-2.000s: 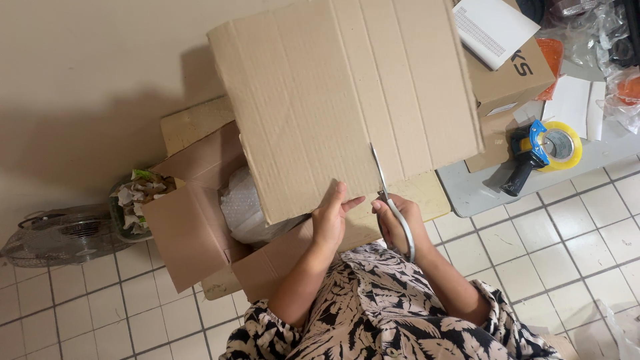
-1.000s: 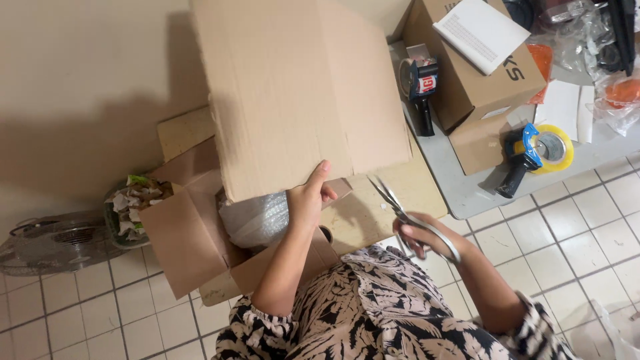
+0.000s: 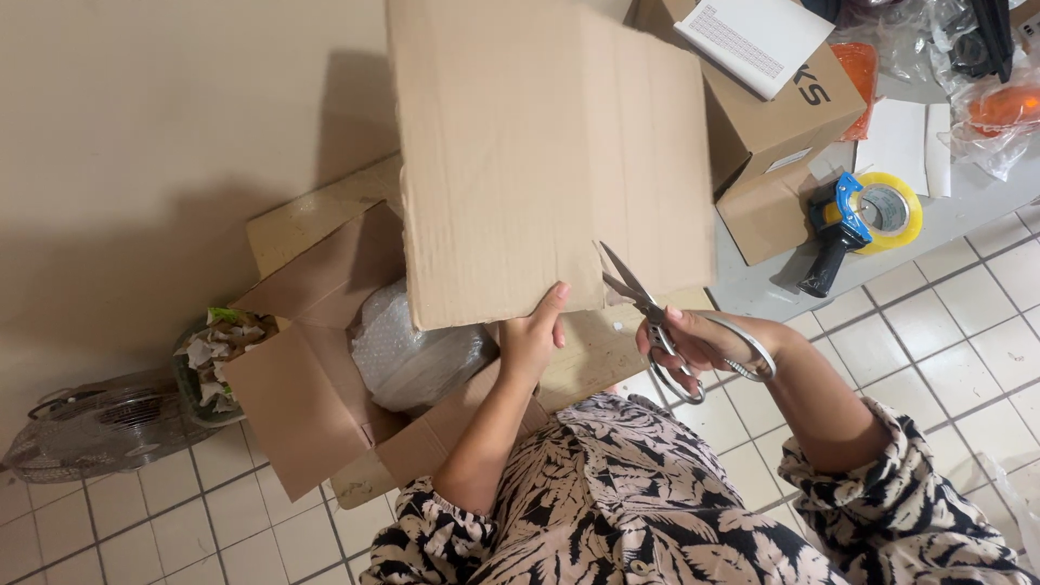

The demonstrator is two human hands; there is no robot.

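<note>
A large flat sheet of corrugated cardboard [image 3: 504, 179] is raised in front of me, with a short cut in its lower edge. My left hand [image 3: 532, 333] grips that edge, thumb on the near face. My right hand [image 3: 691, 341] holds metal scissors [image 3: 642, 301] by the handles; their blades are parted at the cut, right of my left hand. Behind and below the sheet is an open cardboard box [image 3: 309, 398], with a bubble-wrapped item [image 3: 414, 349] inside, partly hidden by the sheet.
A tape dispenser [image 3: 849, 227] with yellow-rimmed tape lies on a grey table [image 3: 772, 284] at the right. Behind it stand a closed carton [image 3: 780, 122] with a white printed packet [image 3: 751, 41] and plastic-wrapped orange items [image 3: 1003, 110]. At the left are a basket of paper scraps [image 3: 219, 357] and a fan [image 3: 106, 431].
From one second ago, the scissors have moved from beside the sheet to its lower edge. My left hand holds the edge now; two seconds ago its fingers were spread there.
</note>
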